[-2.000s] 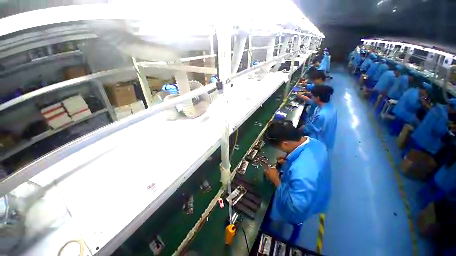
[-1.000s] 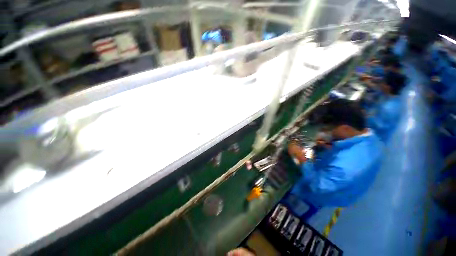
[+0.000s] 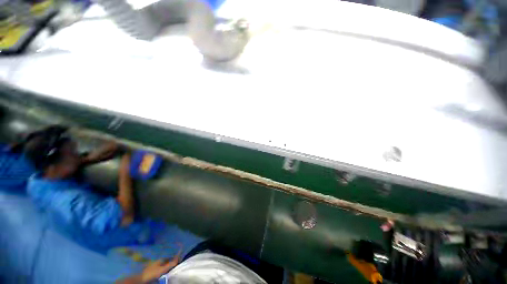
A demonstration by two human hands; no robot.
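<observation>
The picture is blurred. A phone assembly (image 3: 408, 246) lies on black slotted strips at the lower right. A yellow-orange electric screwdriver (image 3: 364, 269) lies left of it on the green bench mat, with no hand on it. A round dotted dish (image 3: 306, 215) lies further left, near the bench seam. A blurred bare hand shows at the bottom edge, left of a grey-white rounded thing; whose hand it is and whether it holds anything cannot be told. My right hand is not in view.
A worker in blue (image 3: 78, 205) sits at the left with arms over the bench. A blue parts bin (image 3: 145, 165) with orange-tan contents is beside those arms. Beyond the chipped ledge (image 3: 250, 177), the green conveyor belt carries phones. A white surface (image 3: 278, 94) lies behind it.
The view has swung left along the line. The screwdriver and phone now appear at the lower right. The black phone tray has left the view, and the left worker and blue bin have come in.
</observation>
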